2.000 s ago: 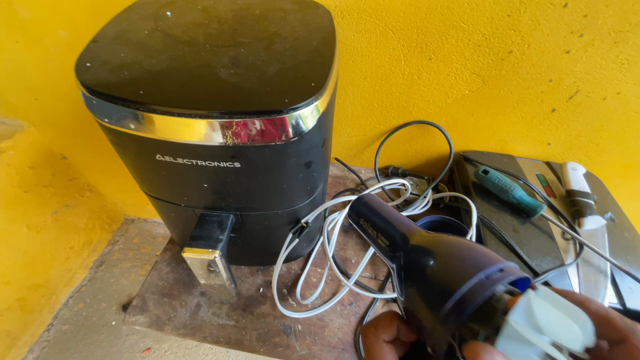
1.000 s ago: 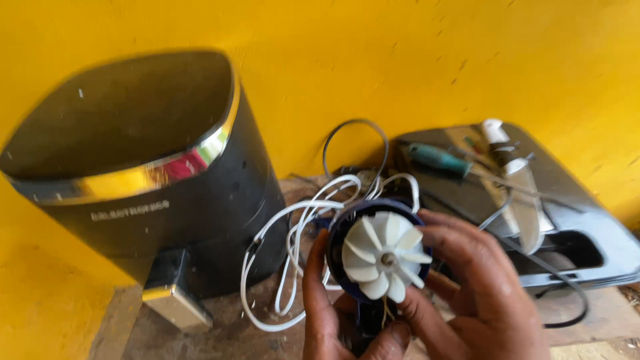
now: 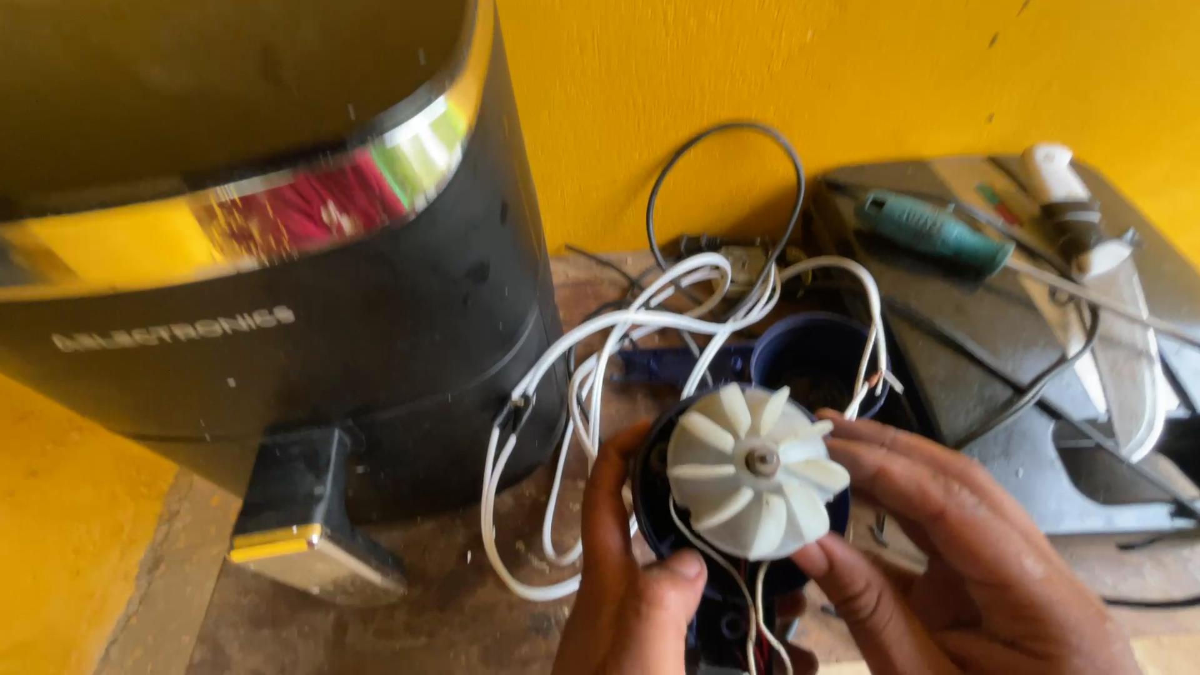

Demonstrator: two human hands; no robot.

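A dark blue hair dryer housing, its round end facing me, is held in my left hand, with the thumb on its lower rim. A white plastic fan wheel with several blades sits at the mouth of the housing. My right hand has its fingertips and thumb at the fan wheel's right edge. Two thin pale wires run down from below the fan into the open handle. Behind the housing lies another dark blue round shell part, beside a coiled white power cord.
A black air fryer with a protruding handle stands at left. At right, a teal-handled screwdriver and a white-handled knife lie on a black appliance. A black cable loops near the yellow wall.
The hair dryer part has turned from lying sideways to showing its fan face-on. My right hand has shifted along the fan's edge. The view has come closer to the bench.
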